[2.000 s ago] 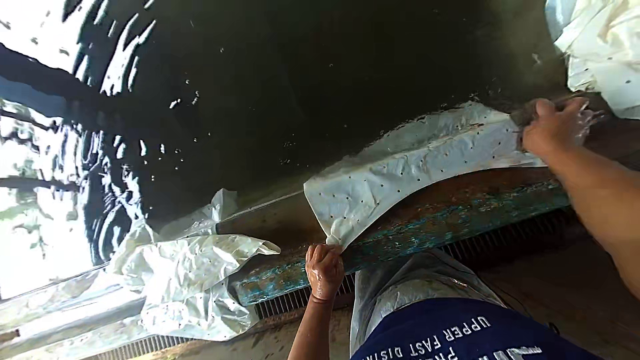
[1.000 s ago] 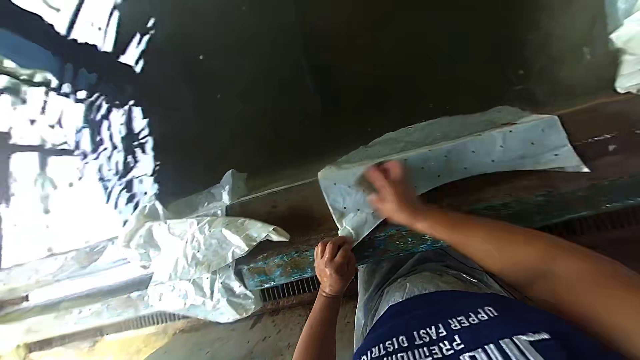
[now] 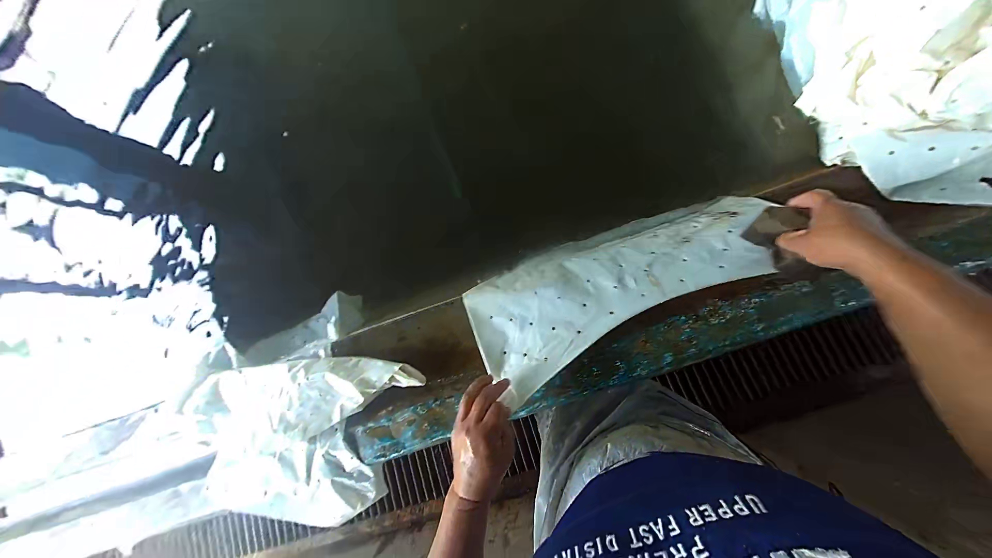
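Observation:
A wet, whitish plastic sheet (image 3: 612, 287) dotted with small holes lies spread over the rim of a water-filled basin, its far edge at the water. My left hand (image 3: 484, 434) pinches the sheet's near left corner. At the sheet's right end, my right hand (image 3: 837, 229) grips a flat grey-brown block or pad (image 3: 777, 225), whose exact kind I cannot tell. The block touches the sheet's right edge.
Dark water (image 3: 504, 139) fills the basin beyond the rim. Crumpled plastic (image 3: 287, 411) drapes over the ledge at left, and a pile of whitish sheets (image 3: 914, 85) rises at upper right. A worn turquoise-painted beam (image 3: 697, 333) runs above a ribbed grating (image 3: 783, 372).
My right hand, one second ago near the sheet's left part, is now at its right end. The left hand stays at the near left corner. The view has shifted.

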